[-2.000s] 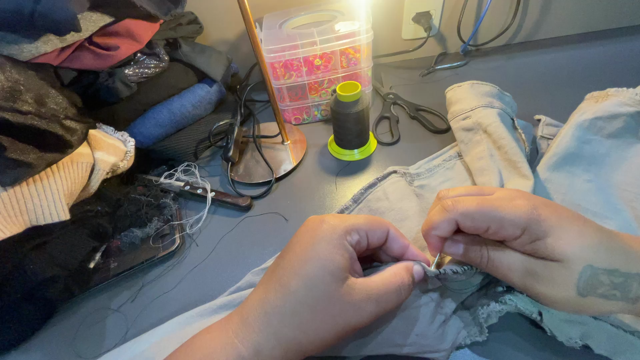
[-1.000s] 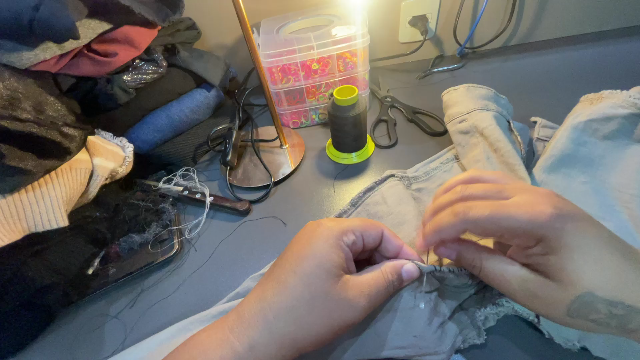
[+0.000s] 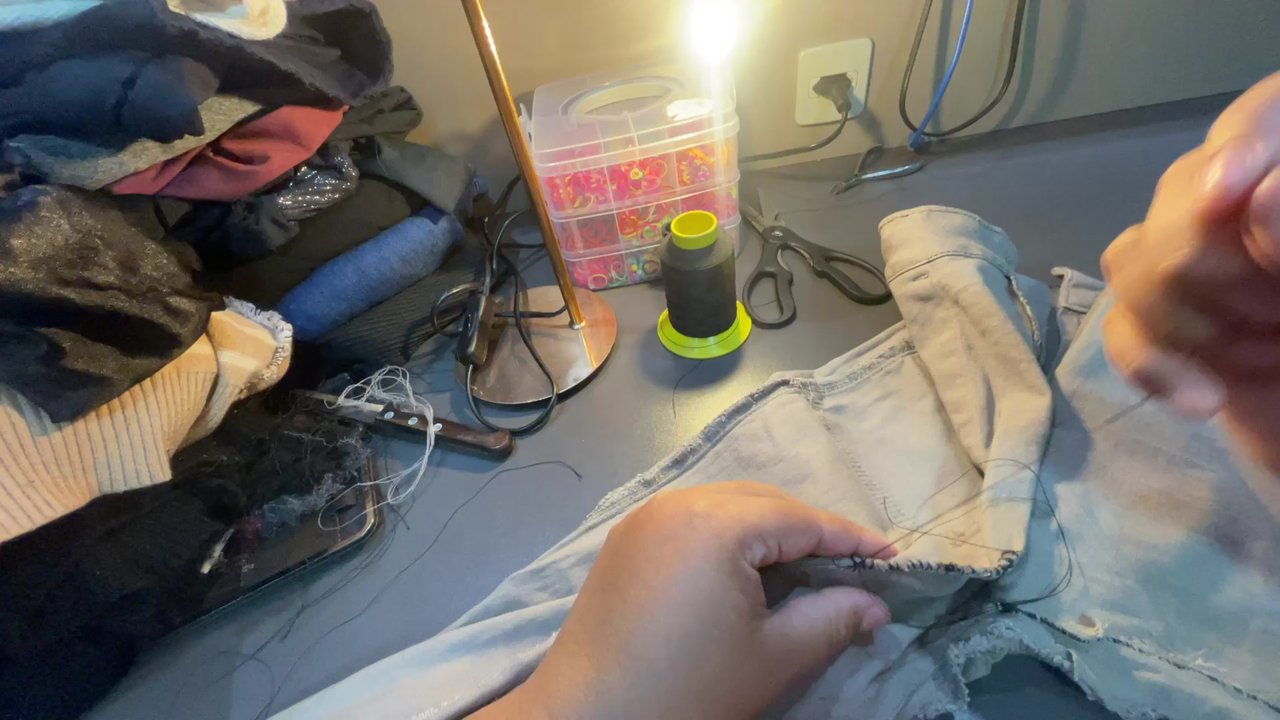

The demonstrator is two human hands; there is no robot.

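My left hand (image 3: 700, 590) pinches the edge of a light denim garment (image 3: 860, 430) between thumb and forefinger, where dark stitches run along the seam. Raised at the right edge, my right hand (image 3: 1200, 270) is blurred, its fingers closed around what looks like a needle (image 3: 1128, 410), partly hidden. Dark thread (image 3: 1060, 500) loops over the cloth between the hands. A frayed hole shows in the denim at the lower right. Beyond the garment a spool of black thread (image 3: 698, 285) stands upright on its yellow-green base.
Black-handled scissors (image 3: 815, 262) lie behind the spool, near a clear tiered box (image 3: 635, 190) of colourful bands. A copper lamp base (image 3: 545, 345) with its cord stands left of them. A knife (image 3: 455, 432) with tangled white thread lies beside a clothes pile (image 3: 230, 250).
My right hand has moved from the seam beside my left fingers up and to the right, and thread now loops across the cloth. My left hand still pinches the seam.
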